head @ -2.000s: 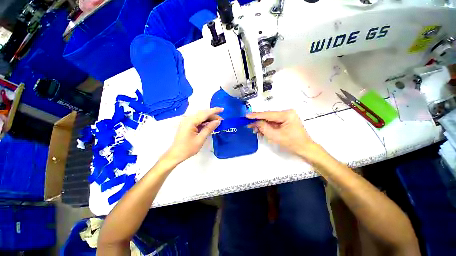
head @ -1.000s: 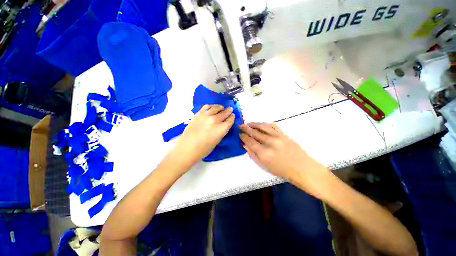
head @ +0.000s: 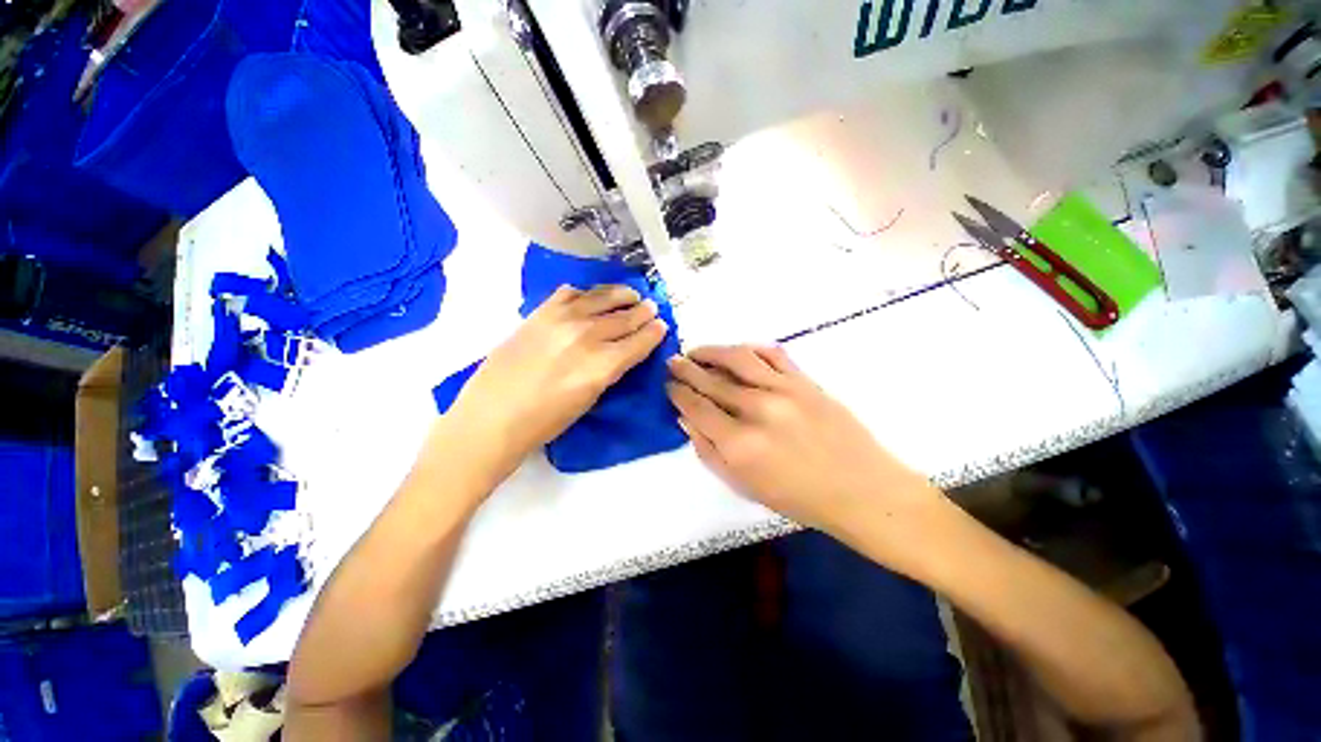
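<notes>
A blue panel (head: 620,423) lies on the white table with its right edge at the presser foot (head: 620,249) of the sewing machine (head: 811,109). My left hand (head: 568,355) lies flat over the panel, fingers near the needle area. My right hand (head: 768,420) has its fingertips on the panel's right edge, just below the left fingers. A strap tab (head: 455,387) sticks out to the left from under my left hand. Its other end is hidden. The needle point cannot be made out.
A panel stack (head: 341,189) lies left of the machine. A loose strap tab pile (head: 239,449) lies at the table's left edge. Red-handled snips (head: 1065,284) lie on a green pad (head: 1108,261) at the right. A cardboard box edge (head: 99,493) and blue cloth stand beyond the table's left side.
The hands first held a strap across the panel; both now rest on the panel, which is turned slightly at the needle. The view has shifted, moving the machine and stack leftward.
</notes>
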